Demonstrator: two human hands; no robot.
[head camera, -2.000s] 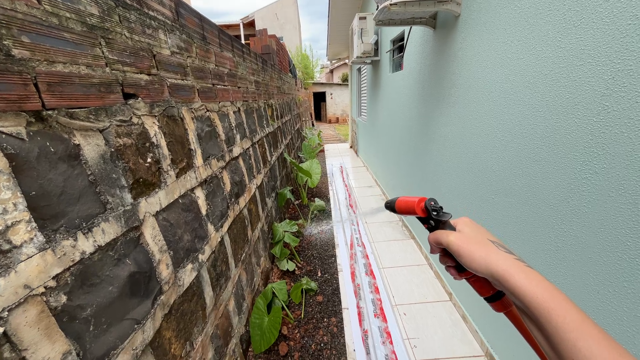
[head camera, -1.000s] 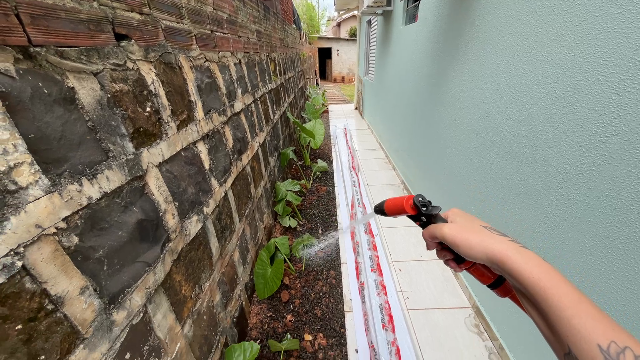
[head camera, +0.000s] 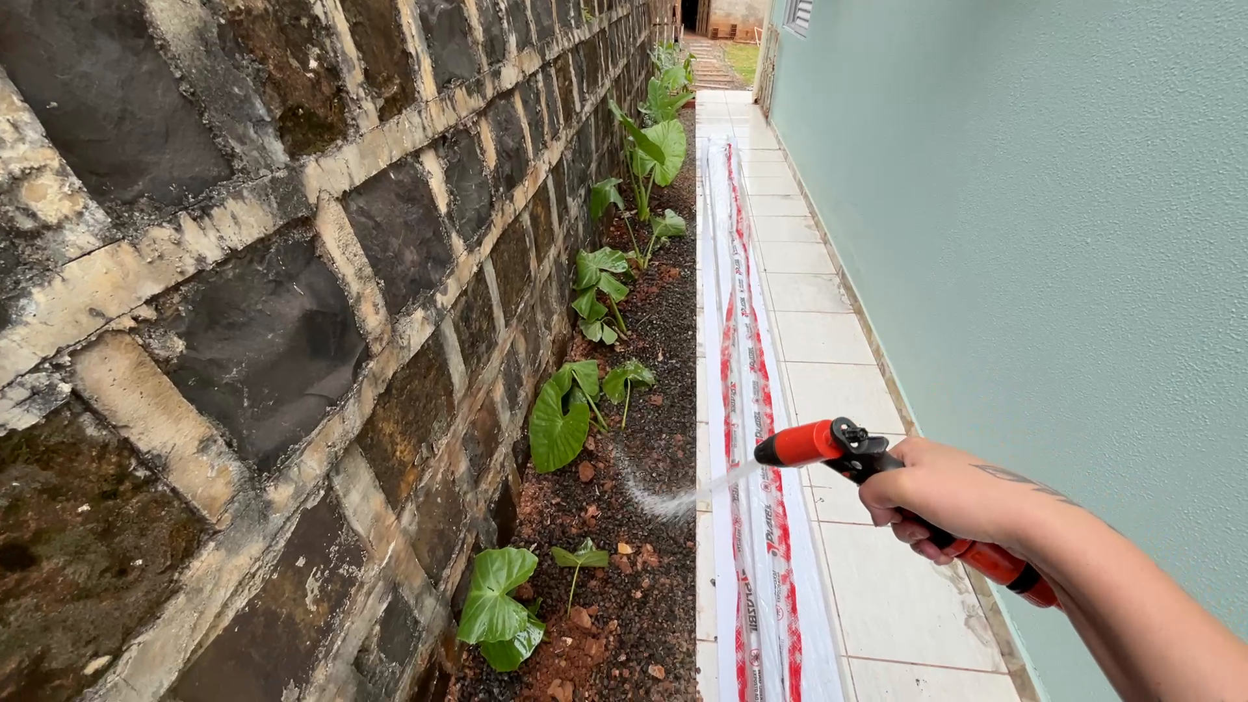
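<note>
My right hand (head camera: 941, 497) is wrapped around the black grip of a red and black hose spray nozzle (head camera: 814, 444) at the lower right. The nozzle points left, and a stream of water (head camera: 673, 502) leaves its tip, crosses the wrapped strips and falls on the dark gravelly soil (head camera: 648, 575). Near the spray stand a broad-leaved green plant (head camera: 561, 419) and, closer to me, another leafy plant (head camera: 494, 600). My left hand is out of the picture.
A stone wall (head camera: 263, 341) rises on the left, a pale green textured wall (head camera: 1033, 195) on the right. Long white strips in red-printed plastic wrap (head camera: 756, 390) lie along the white tiled walkway (head camera: 829, 336). More leafy plants (head camera: 648, 156) line the bed farther back.
The view has tilted down and toward the near part of the bed. Nearer leafy plants now show fully at the bottom. The right hand keeps hold of the spraying nozzle.
</note>
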